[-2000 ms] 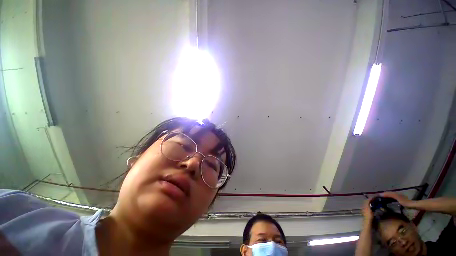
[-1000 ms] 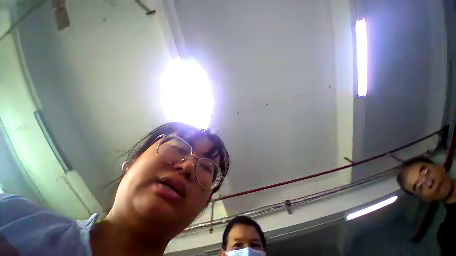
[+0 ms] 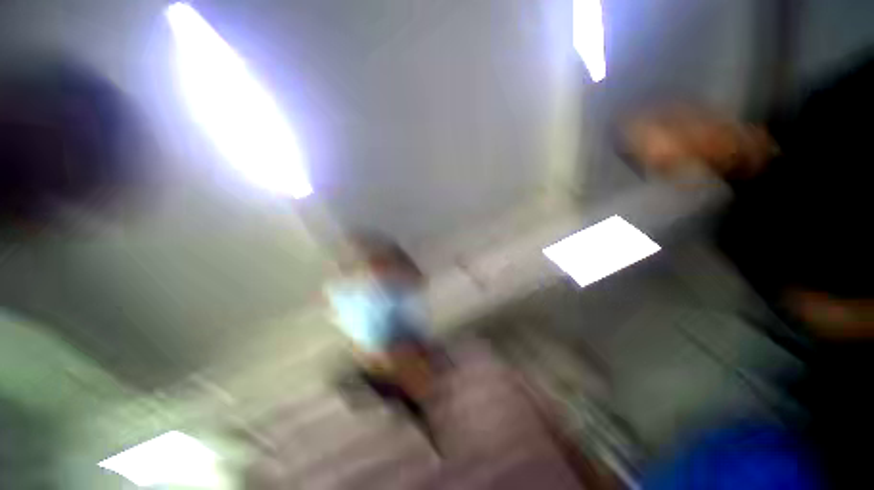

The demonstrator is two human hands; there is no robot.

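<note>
The view is heavily blurred and tilted towards the ceiling. Neither of my hands can be made out, and no work object shows in a hand. Nearest in front are people: a person with a light blue face mask point(image 3: 369, 314) and a pinkish top point(image 3: 383, 421) stands at the lower middle. A person in black clothing point(image 3: 815, 211) is at the right edge, with a blurred head or hand at its upper left that I cannot tell apart.
A dark blurred shape point(image 3: 62, 139) is at the upper left. Bright ceiling lights point(image 3: 240, 110) show above. A bright blue blurred thing point(image 3: 738, 459) is at the lower right. A pale green area point(image 3: 48, 402) is at the lower left.
The camera has swung and tilted, so everything is smeared. The near person with glasses is no longer clearly seen. The masked person and the black-clothed person show larger and higher.
</note>
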